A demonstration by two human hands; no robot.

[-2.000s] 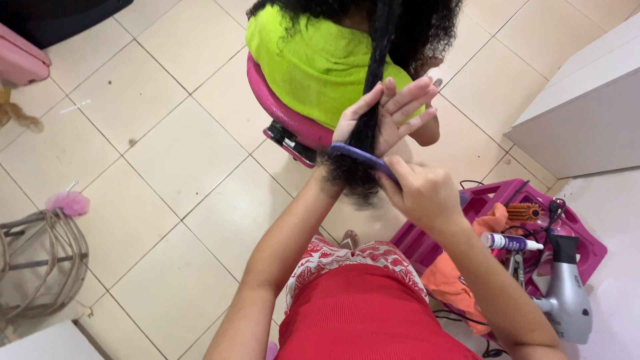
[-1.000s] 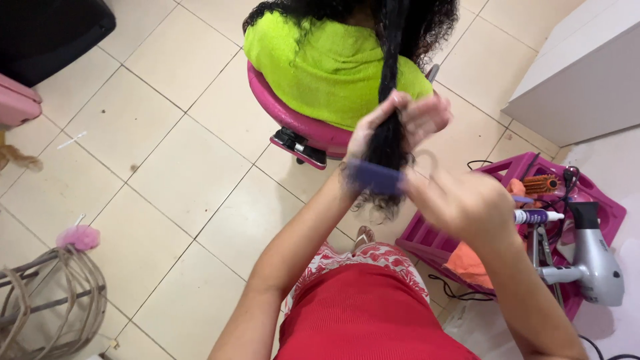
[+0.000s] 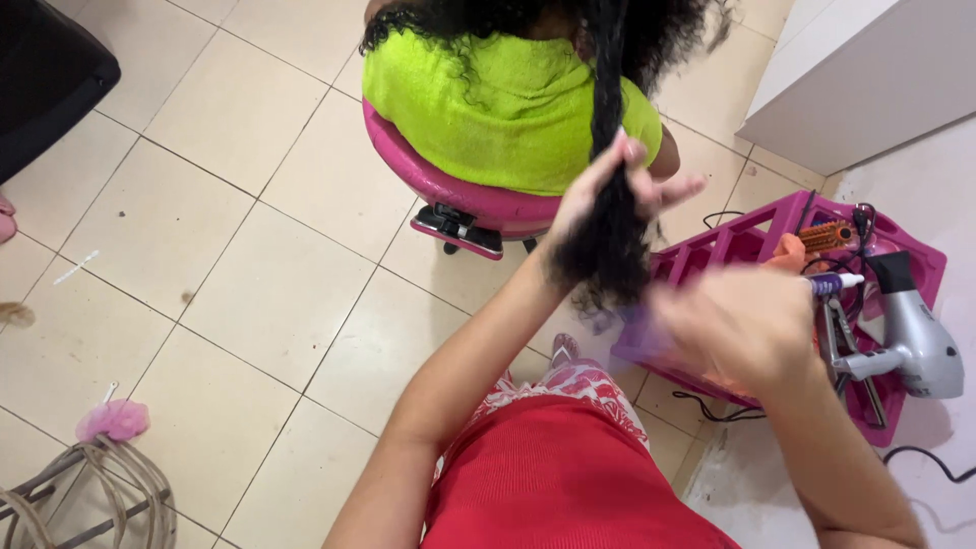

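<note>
A seated person with a lime-green towel over the back has long, dark curly hair. One stretched section of hair runs down through my left hand, whose thumb and index finger pinch it while the other fingers spread out. The loose ends of that section hang over my left wrist. My right hand, blurred by motion, is closed to the right of the hair ends. It holds a purple comb, which is also blurred and sits just beside the ends; whether it touches them cannot be told.
The person sits on a pink chair. At right, a magenta plastic trolley carries a silver hair dryer, an orange round brush, a purple-and-white tube and cords. A white cabinet stands behind. A wicker basket is at lower left.
My right hand has moved the comb from across the hair section to the right of its ends. My left hand still holds the section.
</note>
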